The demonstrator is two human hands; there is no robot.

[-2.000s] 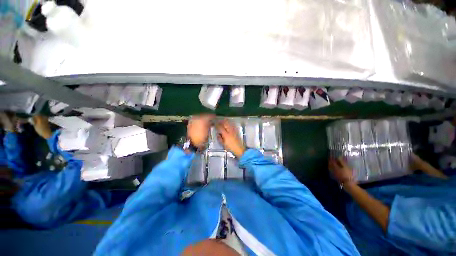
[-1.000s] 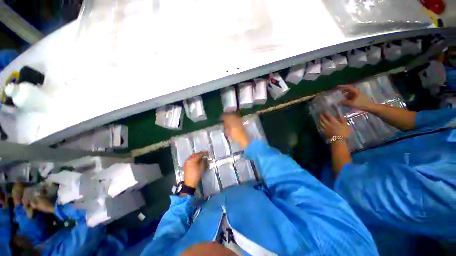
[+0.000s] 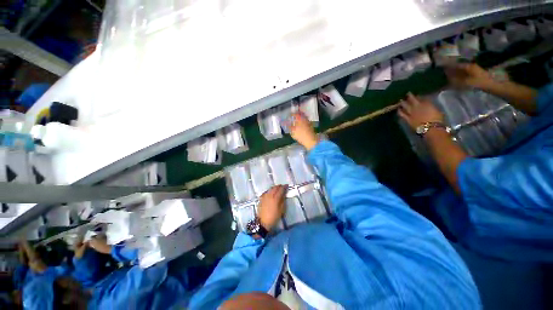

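Observation:
A clear blister tray (image 3: 293, 191) lies before me, with pale units in its visible pockets. My left hand (image 3: 272, 206) lies over its lower middle, beside the centre ridge; what is under the fingers is hidden. My right hand (image 3: 301, 129) reaches past the tray's far edge to the green belt (image 3: 256, 144). Its fingertips touch a white unit (image 3: 287, 113) in the belt row; whether they grip it is too blurred to tell. A unit with dark and red print (image 3: 332, 102) lies to the right of that hand.
A tan guide line (image 3: 364, 119) runs between belt and trays. A white shelf (image 3: 200, 72) overhangs the belt. White cartons (image 3: 173, 225) are piled left. At right, another person's hands (image 3: 422, 112) are at a second filled tray (image 3: 485, 124). More workers' hands show lower left.
My right hand has moved from over the tray to the units on the belt. My left hand still lies on the tray, further in. The neighbour's right hand has moved to the belt. The view has shifted.

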